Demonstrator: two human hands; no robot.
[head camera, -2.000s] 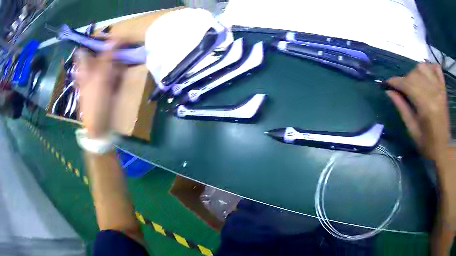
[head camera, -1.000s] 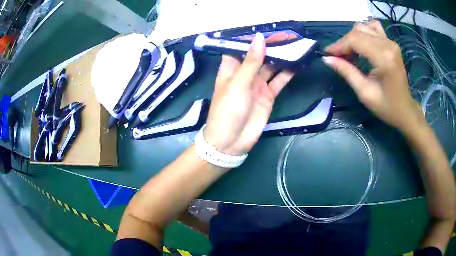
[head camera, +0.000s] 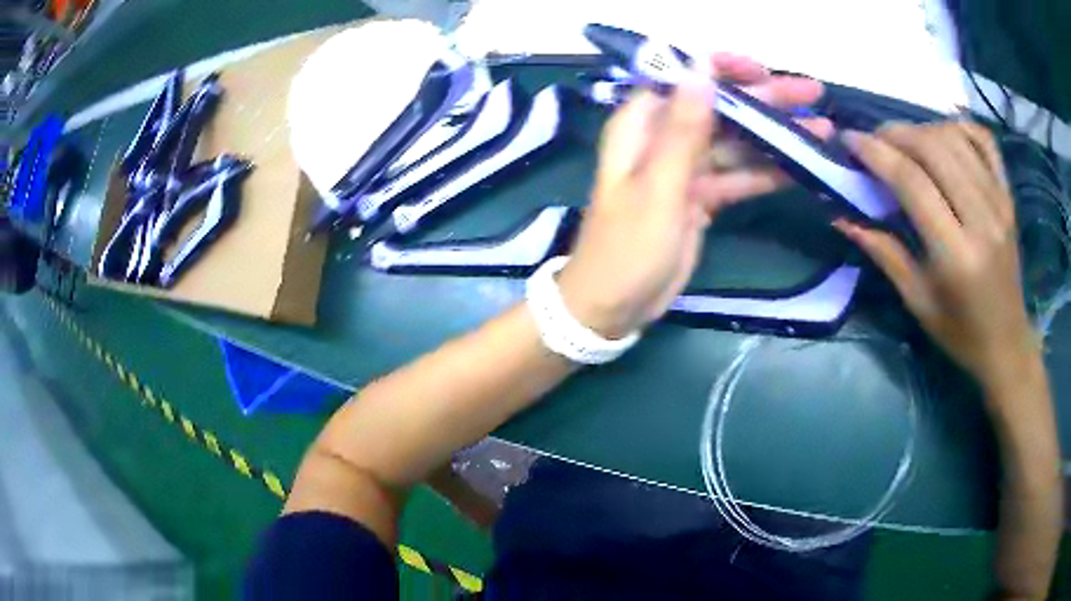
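Observation:
A long dark 3D pen with a pale side panel (head camera: 781, 139) is held tilted above the far side of the bench, its narrow end up and to the left. My left hand (head camera: 669, 176) grips its front half between thumb and fingers. My right hand (head camera: 951, 217) is at its wide rear end, fingers closed around it. Whatever lies between the right fingertips is hidden. Another pen (head camera: 775, 308) lies on the bench below, its front end hidden behind my left hand. A clear filament coil (head camera: 719, 440) lies at the bench's front edge.
Several pens (head camera: 493, 159) lie left of my left hand, some over a round white item (head camera: 341, 100). An open cardboard box (head camera: 264, 211) at left holds several pens. White paper (head camera: 846, 47) covers the far edge. A blue bin (head camera: 264, 382) shows below the bench. Dark cables are at far right.
The held pen is now raised and tilted, its rear lower right. Both hands have shifted right in the picture, and my right hand has closed in on the pen's rear end.

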